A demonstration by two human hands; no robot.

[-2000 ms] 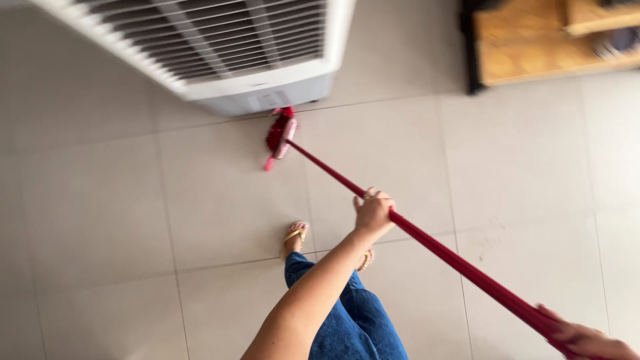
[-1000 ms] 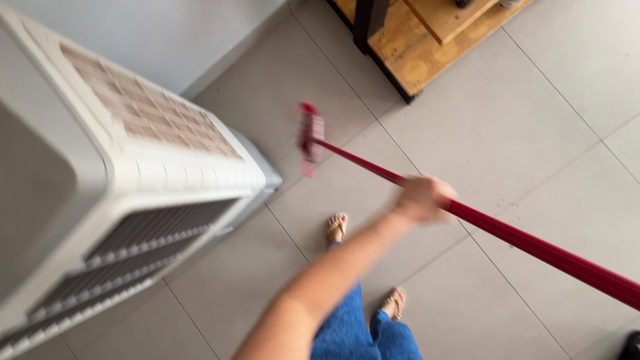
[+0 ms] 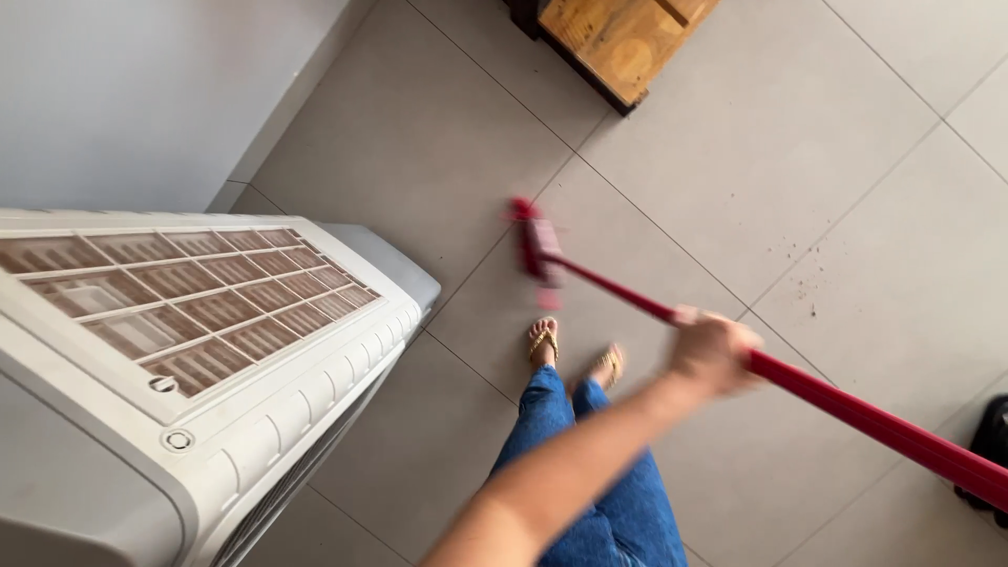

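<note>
My left hand (image 3: 715, 352) is closed around the red handle of a broom (image 3: 866, 417), partway along it. The handle runs from the right edge down to the blurred red and pink broom head (image 3: 540, 248), which is on the tiled floor just beyond my feet. Crumbs of debris (image 3: 807, 276) lie scattered on the floor to the right of the broom head, apart from it. My right hand is out of view, and the upper end of the handle is cut off by the frame.
A white air cooler (image 3: 260, 394) with a dusty grille stands at the left, near the wall (image 3: 150, 87). Wooden furniture (image 3: 610, 47) with dark legs is at the top. My sandalled feet (image 3: 543, 340) are near the centre. A black object (image 3: 994, 449) sits at the right edge.
The broom head was by the base of the air cooler two seconds ago and is now away from it on the floor. My right hand has left view. The view has turned strongly.
</note>
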